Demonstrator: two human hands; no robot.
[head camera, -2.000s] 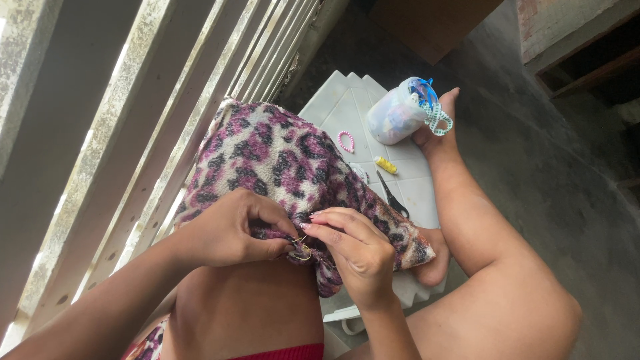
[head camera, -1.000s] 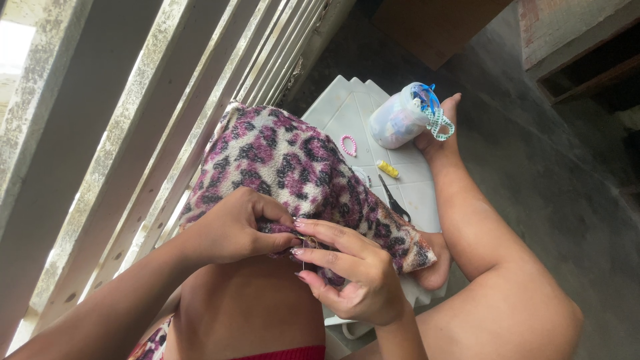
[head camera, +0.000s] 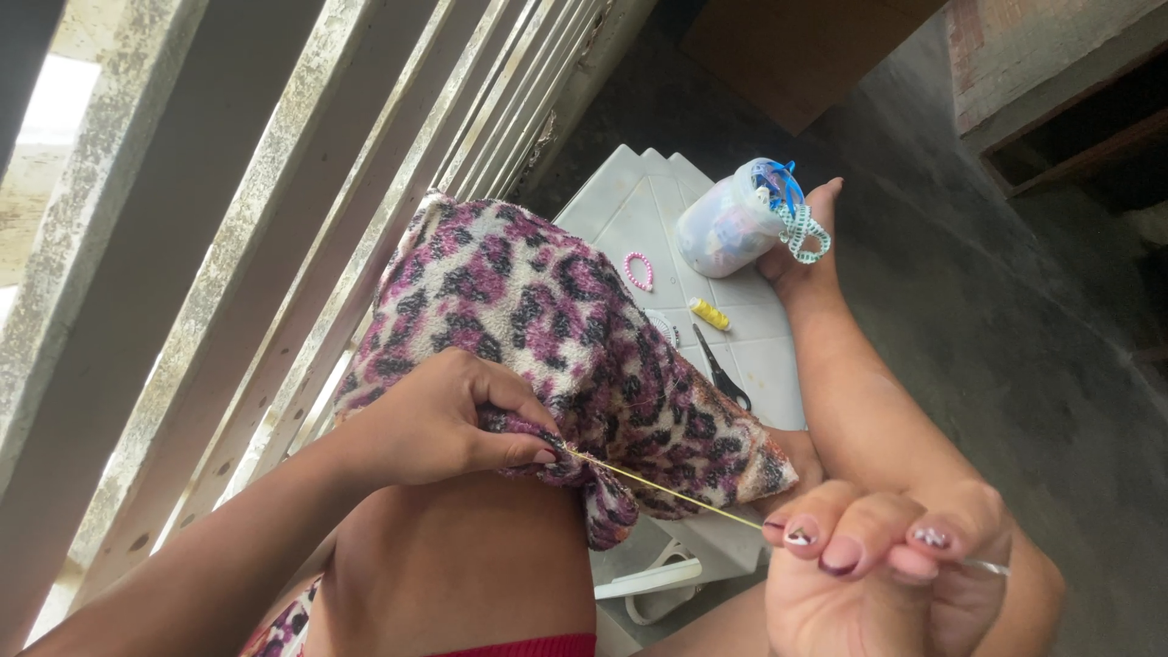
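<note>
A fleecy cloth with a pink, black and cream leopard print (head camera: 538, 301) lies over my lap and the white plastic table. My left hand (head camera: 465, 424) pinches a gathered fold at its edge between thumb and fingers. From that fold a yellow thread (head camera: 675, 494) runs taut to my right hand (head camera: 876, 557), whose fingers are closed on it at the lower right. Whether a needle is in the right hand, I cannot tell. Beyond the cloth lie a yellow thread spool (head camera: 709, 314) and black-handled scissors (head camera: 721, 372), partly covered by the cloth.
A pink beaded bracelet (head camera: 639, 271) and a translucent jar (head camera: 730, 224) holding ribbons and trim are on the white plastic table (head camera: 620, 196). White metal slats (head camera: 265, 192) run along the left. My bare foot rests beside the jar. A concrete ledge (head camera: 1049, 73) stands at upper right.
My right hand has moved away from the fold to the lower right, and the yellow thread is now stretched between the two hands. My left hand stays at the cloth.
</note>
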